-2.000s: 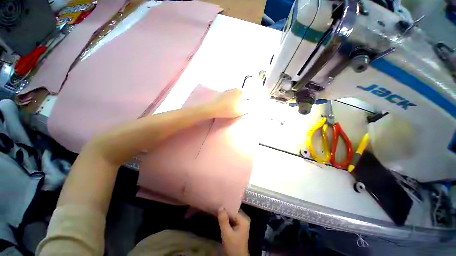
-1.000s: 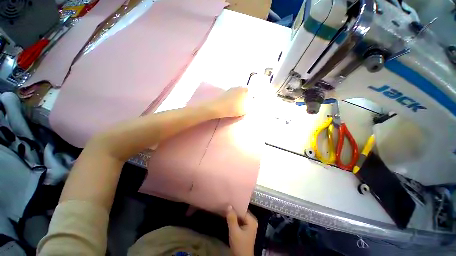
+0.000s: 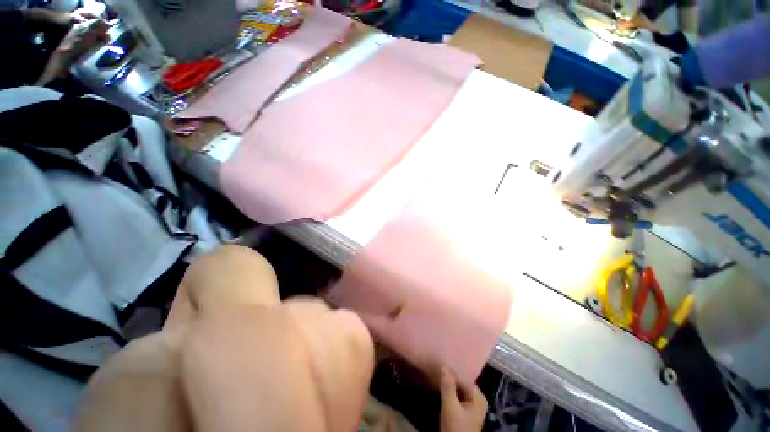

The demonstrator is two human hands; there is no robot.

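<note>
The worked pink panel (image 3: 439, 295) lies on the machine table at the front edge, its lower part hanging over. A small dark mark shows on it; its upper part fades in the lamp glare. My right hand (image 3: 463, 407) pinches its lower right corner between thumb and fingers. My left hand (image 3: 245, 337) is large and blurred, close to the camera at the lower left, away from the needle; its fingers cannot be made out clearly. The sewing machine head (image 3: 658, 152) stands at the right, with no cloth visible under its foot.
Large pink panels (image 3: 346, 126) lie left of the machine, with a narrower pink pile (image 3: 270, 72) and red handles (image 3: 192, 74) beyond. Yellow and red snips (image 3: 633, 295), a yellow-handled tool (image 3: 675, 321) and a black flat thing (image 3: 696, 371) lie right. Black-and-white cloth (image 3: 84, 219) is heaped left.
My left hand has left the needle area and come back towards the camera. My right hand still holds the panel corner. The view has shifted left, showing more heaped cloth.
</note>
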